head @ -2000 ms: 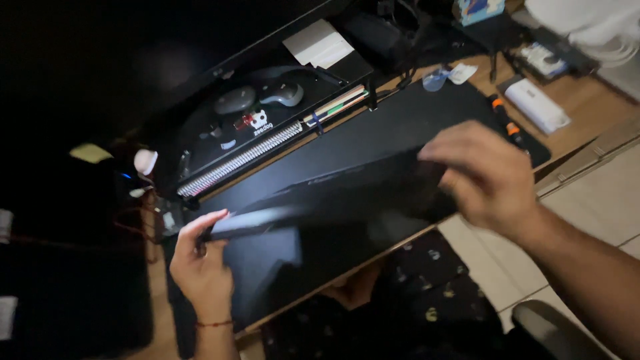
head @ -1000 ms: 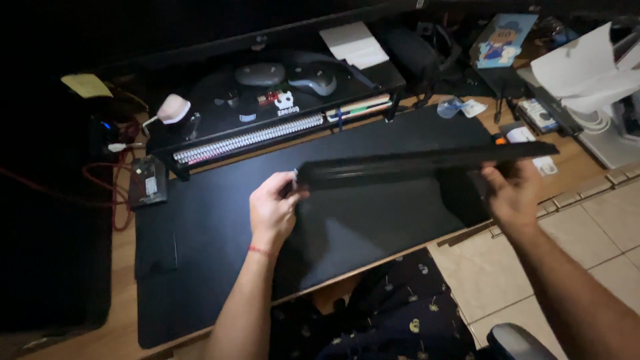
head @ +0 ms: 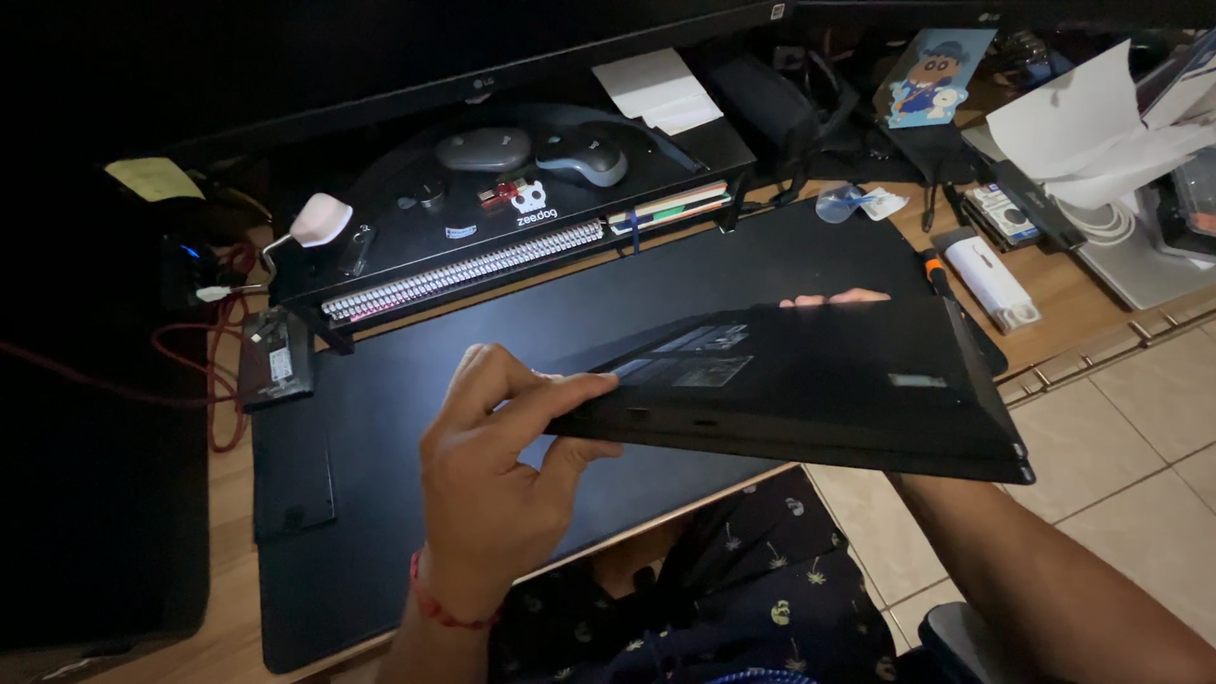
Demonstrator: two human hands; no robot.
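A closed black laptop is held above the dark desk mat, tilted so that its underside with labels faces up towards me. At its left corner, my left hand pinches the edge between thumb and fingers; a red braided bracelet is on the wrist. My right hand supports the laptop from beneath on the far side. Only its fingertips show past the far edge, with the forearm coming out below the near edge; the palm is hidden.
A black monitor shelf holds two computer mice, with a spiral notebook underneath. An external drive and red cable lie left. Rightward are an orange-and-black tool, a white device and papers.
The laptop has turned from nearly edge-on to show its labelled underside. My right hand, earlier at its right end, is now mostly hidden beneath it.
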